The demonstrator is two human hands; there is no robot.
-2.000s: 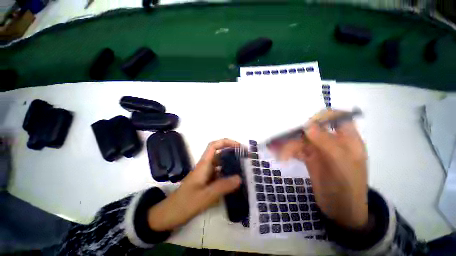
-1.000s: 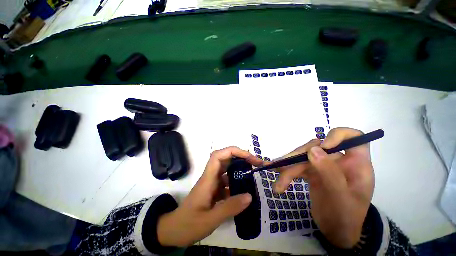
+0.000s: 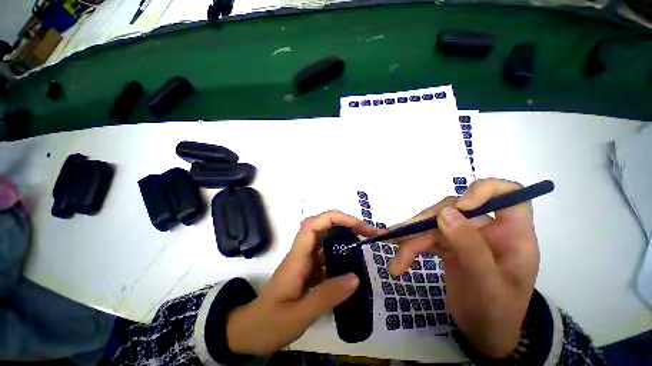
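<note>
My left hand (image 3: 289,293) holds a black oblong device housing (image 3: 350,307) upright on the white bench, thumb on its front and fingers around its far end. A label (image 3: 343,248) shows as pale marks near the housing's upper end. My right hand (image 3: 482,264) grips slim black tweezers (image 3: 465,214) like a pen. Their thin tip touches or nearly touches the label. A white label sheet (image 3: 415,286) with rows of dark labels lies under my right hand, partly hidden. Another sheet (image 3: 400,143), mostly blank with dark labels along its edges, lies beyond it.
Paired black pieces (image 3: 171,198) and flat black oblong pieces (image 3: 223,174) lie left on the white bench (image 3: 286,143). The green belt (image 3: 250,64) beyond carries several scattered housings (image 3: 319,73). A crumpled pale sheet (image 3: 636,179) is at far right. A person's sleeve (image 3: 43,286) shows at left.
The tweezers came from a raised position over the label sheet to the housing's upper end, where pale marks now show. The housings on the belt have shifted left.
</note>
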